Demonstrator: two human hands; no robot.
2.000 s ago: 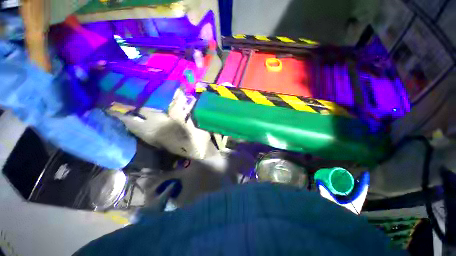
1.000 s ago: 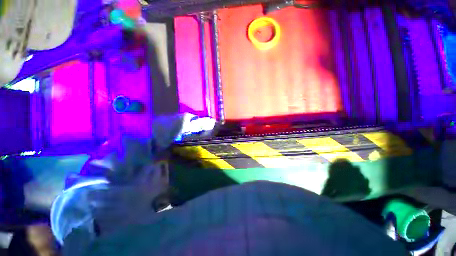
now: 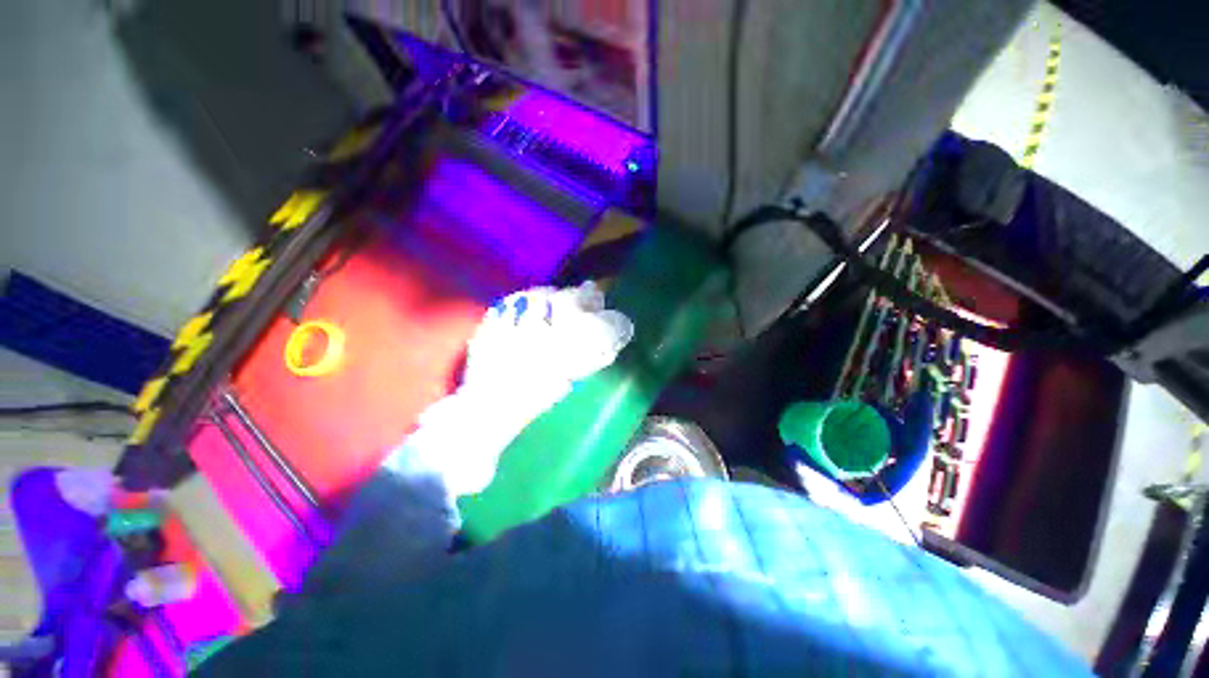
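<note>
My left hand (image 3: 550, 351), in a white glove, is over the near edge of the conveyor, beside its red-lit bed (image 3: 378, 318) and above the green ledge (image 3: 583, 444). The glove is overexposed and blurred, so I cannot tell if its fingers are closed or hold anything. A yellow ring (image 3: 314, 348) lies on the red bed, left of the hand and apart from it. My right hand is not in view.
A teal-green open cylinder (image 3: 853, 438) stands at the right beside a round metal object (image 3: 663, 454). Beyond it is a black tote (image 3: 1094, 490) with green boards (image 3: 895, 318) in rows. A black cable crosses above. Black-yellow stripes (image 3: 245, 272) edge the conveyor's far side.
The view has swung right, bringing the tote and boards into sight. My left hand has moved right along the conveyor's near edge. The yellow ring still lies on the bed.
</note>
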